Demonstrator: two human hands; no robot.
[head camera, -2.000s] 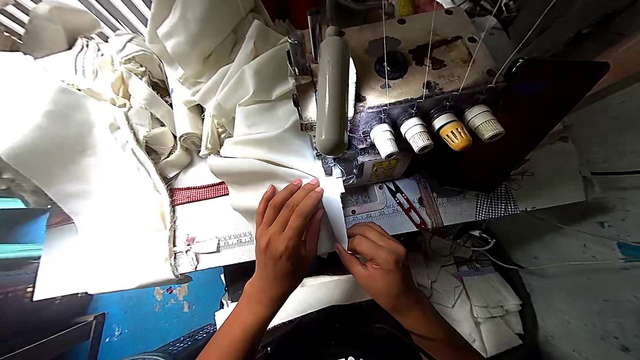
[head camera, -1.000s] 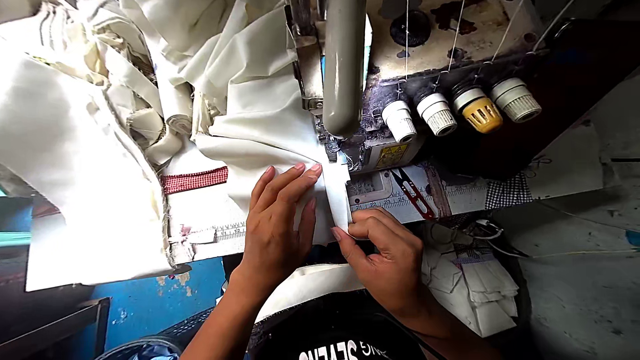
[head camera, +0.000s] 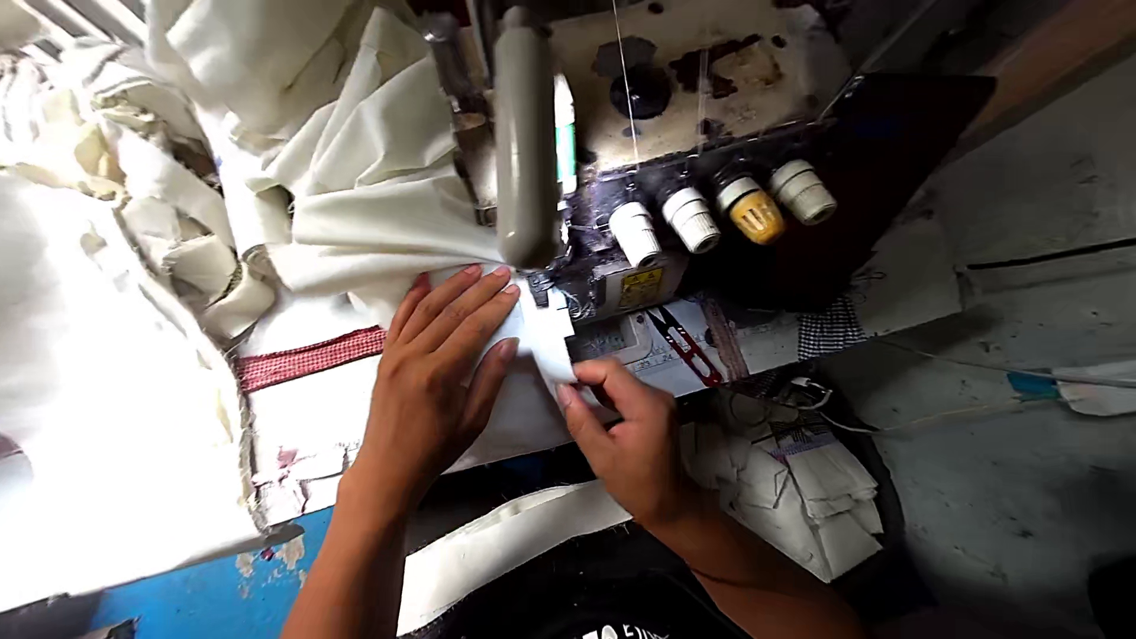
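Observation:
Cream fabric (head camera: 390, 222) runs in folds up to the needle area of an overlock sewing machine (head camera: 621, 160). My left hand (head camera: 444, 364) lies flat on the cloth just left of the presser foot (head camera: 543, 288), fingers slightly spread. The fabric's edge (head camera: 552, 351), below the foot, is pinched between thumb and forefinger of my right hand (head camera: 621, 426). The needle itself is hidden behind the machine's grey rounded arm (head camera: 525, 142). Several tension knobs (head camera: 690, 220), white and yellow, line the machine's front.
Red-handled thread snips (head camera: 683, 346) lie on the table right of my right hand. A red checked strip (head camera: 311, 358) is at the left, near a large pale cloth (head camera: 98, 382). Stacked fabric pieces (head camera: 812, 497) sit below the table edge at the right, by a thin cable (head camera: 941, 408).
The fabric edge below the presser foot looks shorter than one second ago, and my right hand still pinches it. The view has shifted somewhat.

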